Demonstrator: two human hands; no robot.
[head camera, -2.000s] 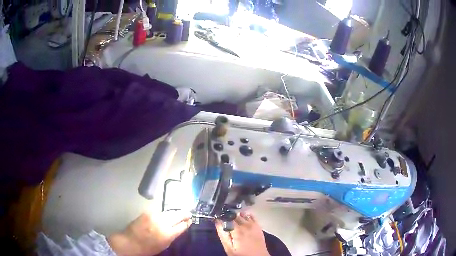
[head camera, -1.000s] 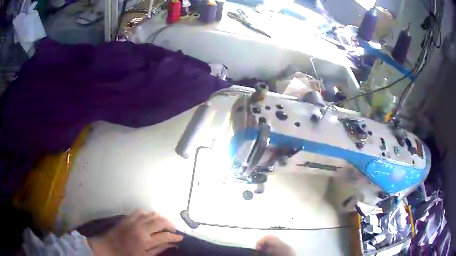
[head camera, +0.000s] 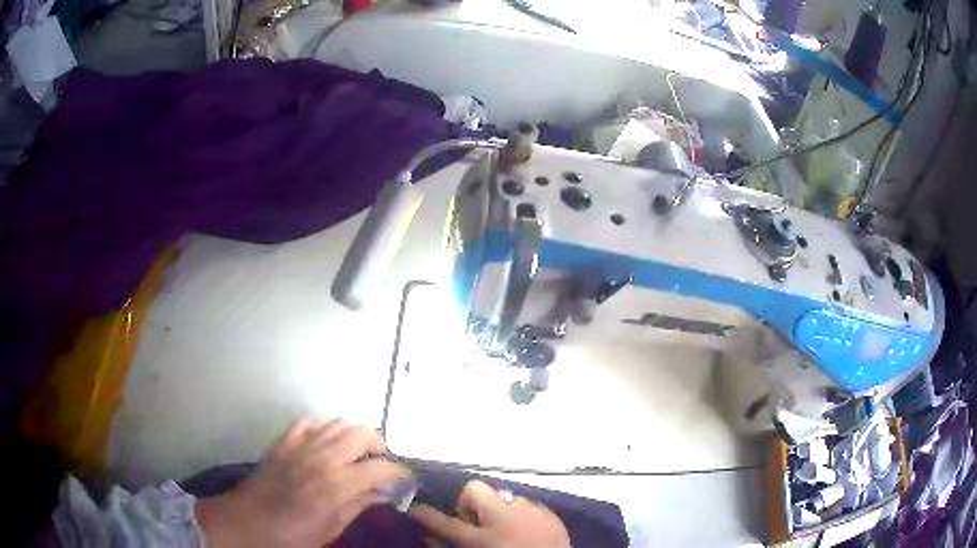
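A dark purple garment piece (head camera: 568, 507) lies along the table's front edge, below the needle plate and clear of the presser foot (head camera: 512, 345). My left hand (head camera: 311, 482) rests on it with bent fingers pinching the cloth. My right hand (head camera: 504, 520) is close beside it at the lower edge, fingers bent on the cloth, partly cut off by the frame. A small pale bit shows between the fingertips; I cannot tell what it is. The white and blue sewing machine head (head camera: 686, 289) stands above, its bare needle plate (head camera: 450, 417) brightly lit.
A large purple cloth pile (head camera: 236, 150) covers the left of the table, with a yellow-orange cover (head camera: 91, 375) under it. The lamp (head camera: 375, 244) hangs left of the head. A scrap box (head camera: 841, 482) stands at right. Thread cones (head camera: 866, 48) stand behind.
The cloth and both hands have come from the presser foot to the table's front edge. Since a second ago, my right hand has moved left, closer to my left hand. The view has shifted.
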